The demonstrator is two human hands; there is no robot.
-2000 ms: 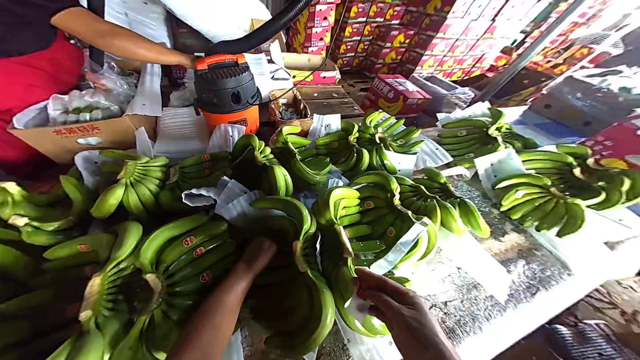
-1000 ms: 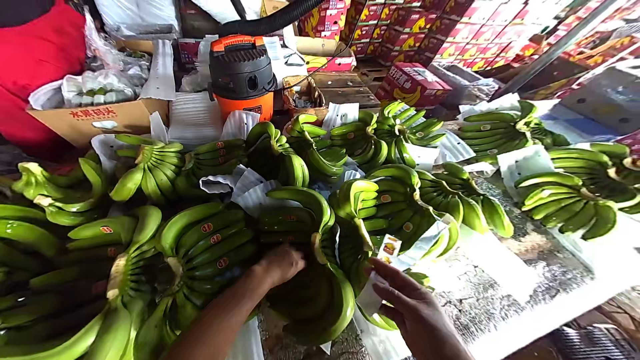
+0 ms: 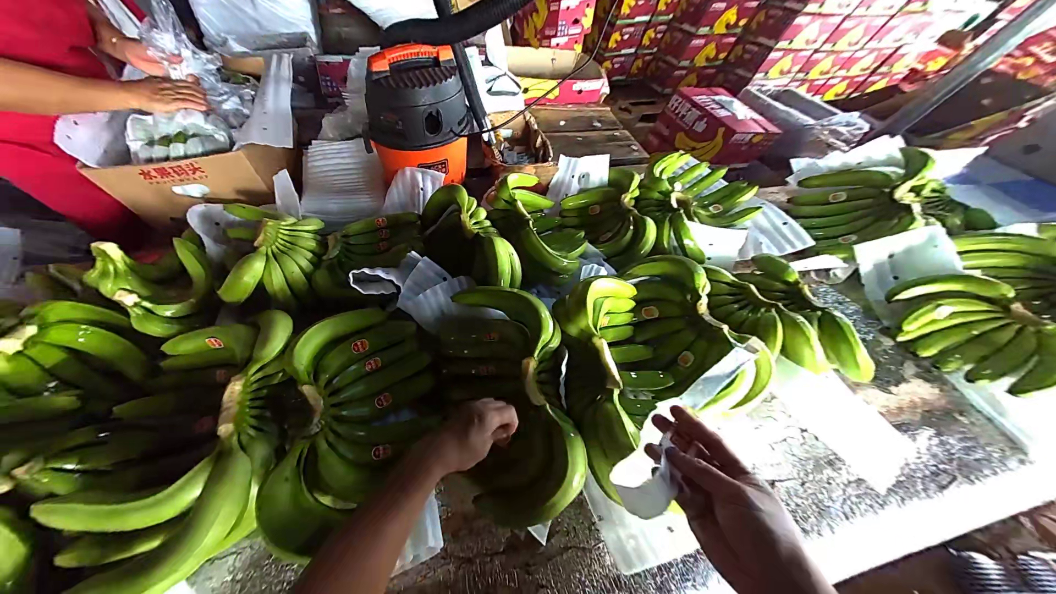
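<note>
Green banana hands cover the wet table, several with small red stickers. My left hand [image 3: 477,433] rests with curled fingers against the dark fruit of a banana hand [image 3: 540,462] in front of me; whether it pinches a sticker is hidden. My right hand [image 3: 714,470] holds a curling white sticker strip [image 3: 648,483] between thumb and fingers, just right of that banana hand. Beyond the strip lies a banana hand with pale stickers [image 3: 668,330]. A stickered banana hand [image 3: 363,396] sits left of my left hand. White foam sheets [image 3: 445,293] are tucked among the fruit.
Behind the fruit stand an orange and black shop vacuum [image 3: 418,111] and a stack of white foam sheets [image 3: 340,181]. At the upper left, another person's hands touch plastic wrapping over a cardboard box [image 3: 194,177]. A red banana carton [image 3: 709,124] sits farther back, before stacked cartons.
The strip in my right hand, upright with a printed face a second ago, now curls downward. The other person's hands have come into view over the box. The view has shifted.
</note>
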